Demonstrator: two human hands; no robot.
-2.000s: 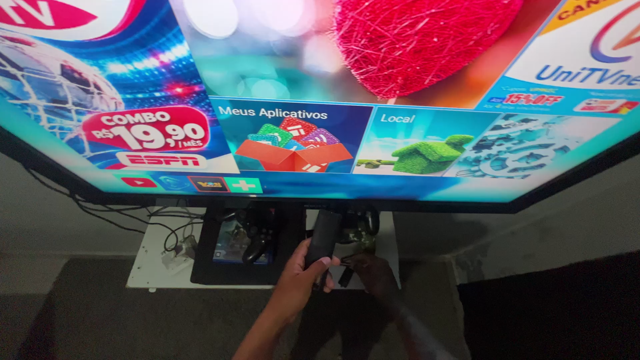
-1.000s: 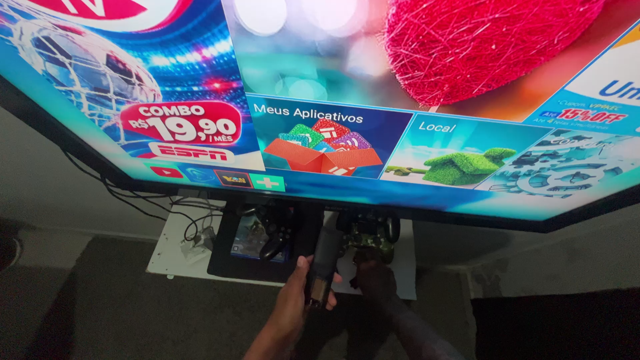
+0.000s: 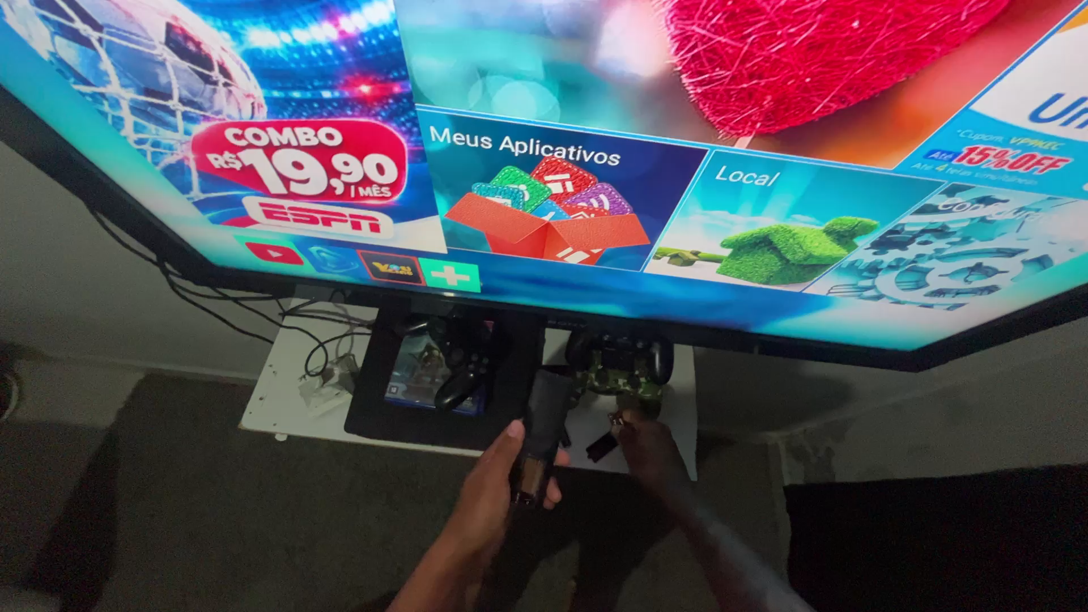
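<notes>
A long black handheld device, probably a remote control (image 3: 548, 408), is gripped in my left hand (image 3: 493, 484), its far end raised over the shelf. The near end of the device shows a brownish patch, too dark to make out. To its right, the fingertips of my right hand (image 3: 650, 446) pinch a small dark object (image 3: 602, 448) with a shiny bit at its top. What this object is I cannot tell. Just beyond my right hand lies a camouflage-patterned game controller (image 3: 616, 378).
A large lit television (image 3: 544, 306) overhangs the back of a white shelf (image 3: 289, 416). On the shelf, a black controller (image 3: 463, 382) and a game case (image 3: 416, 370) rest on a flat black console (image 3: 365, 408). Black cables (image 3: 212, 297) and a white adapter (image 3: 327, 387) are at the left.
The view has shifted, with the television further down in it. The near end of the black device shows a brownish patch that is not plain in the oldest frame. Both hands remain above the shelf's front edge.
</notes>
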